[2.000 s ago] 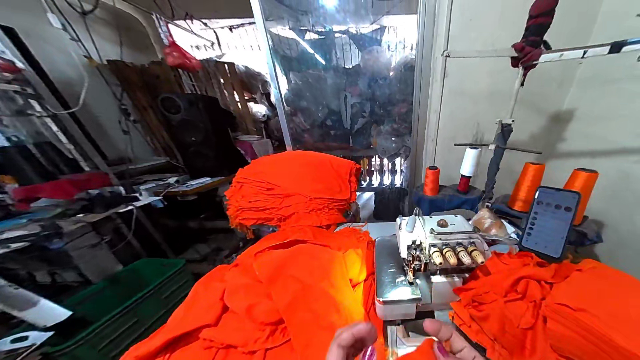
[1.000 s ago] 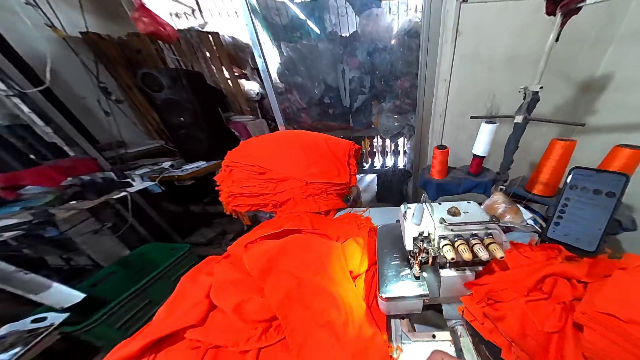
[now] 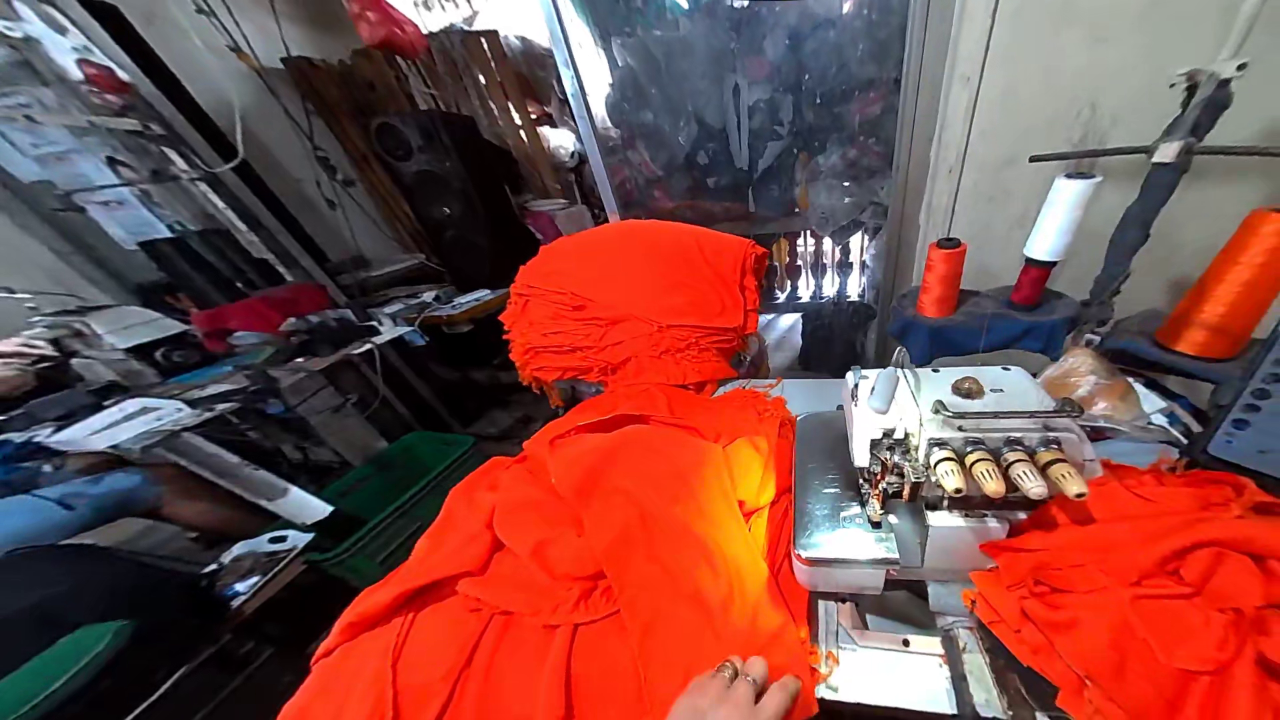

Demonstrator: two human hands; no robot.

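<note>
One hand, which looks like my left hand [image 3: 735, 692], rests at the bottom edge on a loose heap of orange-red fabric [image 3: 620, 520]; two rings show on its fingers. Whether it pinches the cloth is not clear. My right hand is out of the frame. To the right of the heap stands a white overlock sewing machine [image 3: 960, 400] with several tension knobs and a shiny metal cloth plate [image 3: 845, 500]. Behind the heap is a folded stack of orange-red fabric [image 3: 640, 290]. More orange-red fabric [image 3: 1150, 590] lies right of the machine.
An orange thread cone [image 3: 941, 278], a white thread cone [image 3: 1062, 218] and a large orange cone [image 3: 1225, 285] stand behind the machine. A phone [image 3: 1245, 420] is at the right edge. A green plastic crate [image 3: 400, 500] sits lower left. Another person's leg [image 3: 90, 505] shows far left.
Two seconds ago both hands were at the bottom by the machine's front; now one lies on the fabric heap and the other is out of view. The view has shifted.
</note>
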